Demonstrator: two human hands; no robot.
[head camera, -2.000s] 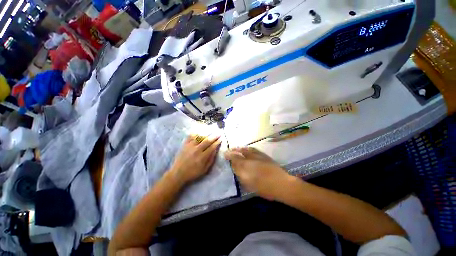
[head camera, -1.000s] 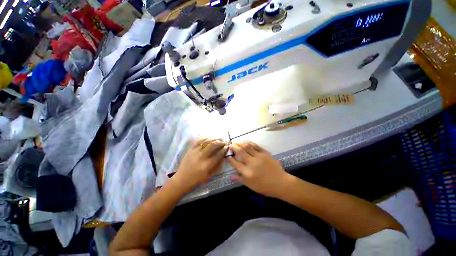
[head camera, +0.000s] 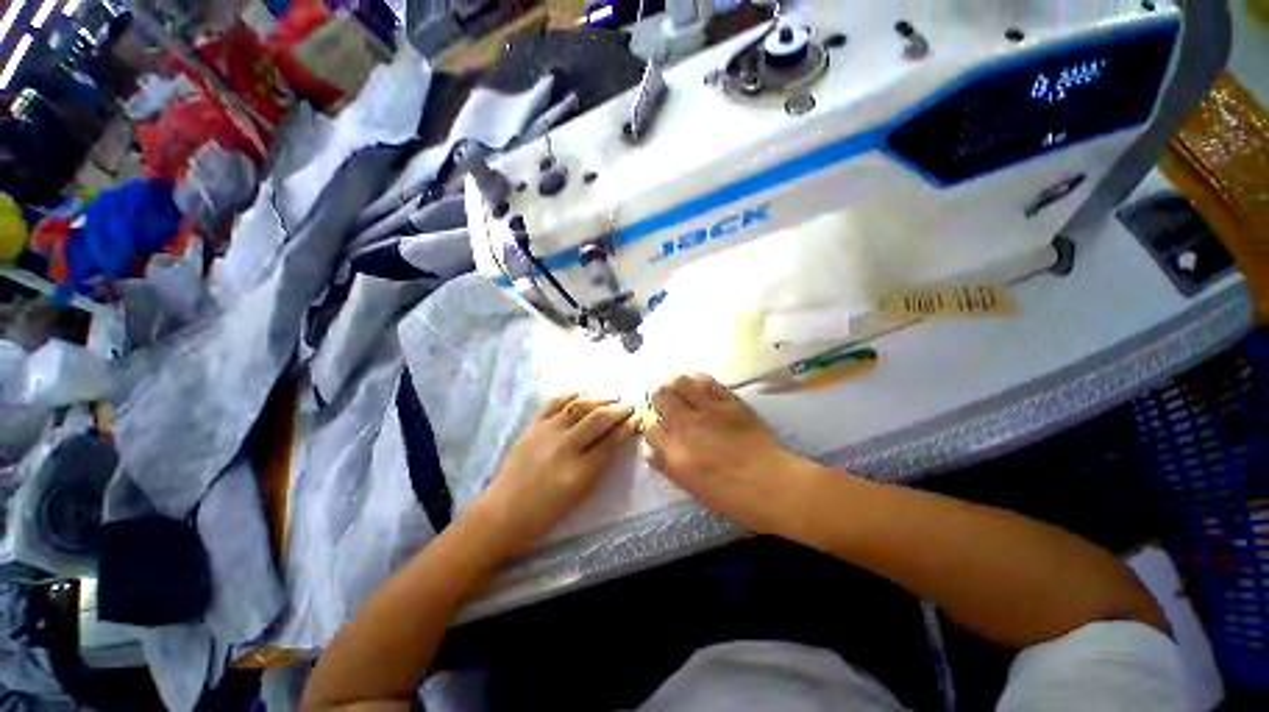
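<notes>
A pale grey garment panel (head camera: 466, 348) with a dark strip lies on the machine bed, left of and in front of the needle area. My left hand (head camera: 568, 452) and my right hand (head camera: 703, 438) meet fingertip to fingertip just in front of the presser foot (head camera: 626, 334). Their fingers pinch the panel's edge between them; glare and the fingers hide the exact grip. The white sewing machine (head camera: 752, 167) with "JACK" lettering stands behind the hands.
Green and orange snips (head camera: 835, 365) and a cream printed label strip (head camera: 953, 301) lie right of the needle. A translucent pale piece (head camera: 821, 271) rests against the machine. Grey pieces (head camera: 209, 403) heap at left. A blue basket (head camera: 1211, 473) is at right.
From one second ago, both hands have moved slightly up toward the needle with the cloth edge. Two seconds ago my left hand lay flatter on the panel, which reached nearer the table's front edge.
</notes>
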